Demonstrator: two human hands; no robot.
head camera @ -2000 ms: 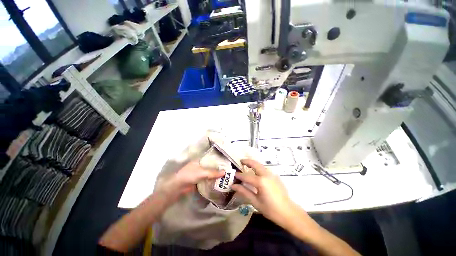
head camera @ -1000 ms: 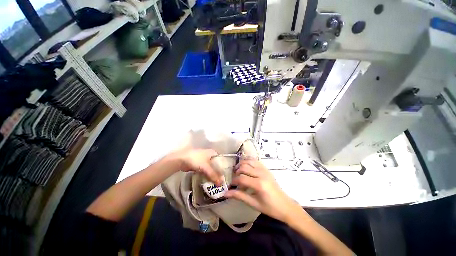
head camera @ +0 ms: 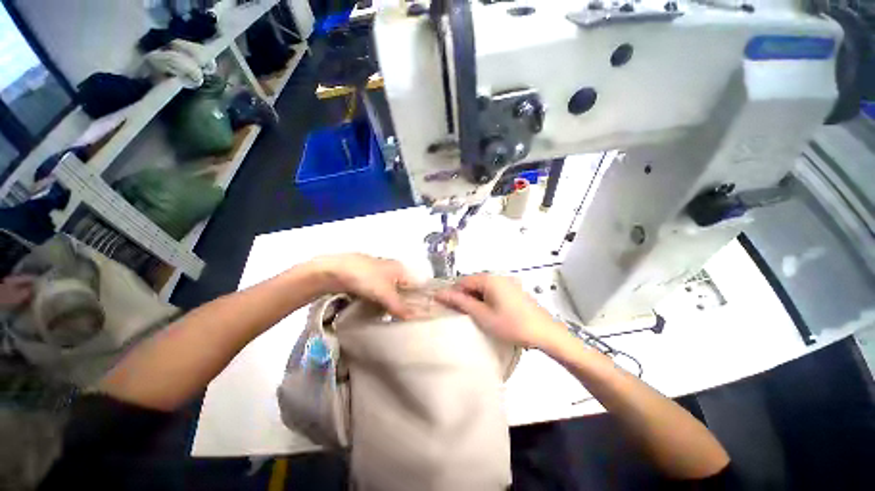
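Note:
A beige tote bag body (head camera: 422,393) hangs from both my hands over the front edge of the white machine table. My left hand (head camera: 369,283) grips its top edge from the left, and my right hand (head camera: 499,305) grips it from the right. The gathered edge is close to the post (head camera: 440,257), just in front of it. A bluish spot (head camera: 318,352) shows on the bag's left fold. The white label does not show. The sewing machine head (head camera: 499,134) is above and behind my hands.
An orange-topped thread cone (head camera: 518,198) stands behind the post. Thread snips with a cord (head camera: 600,343) lie right of my right hand. Other beige bags (head camera: 86,307) are at the left, with part of a hand at the far left edge. A blue bin (head camera: 336,153) stands beyond the table.
The bag has been turned and raised towards the post; its outer side now faces me and the label is hidden. Both hands moved up to the edge. Beige bags have come into view at left.

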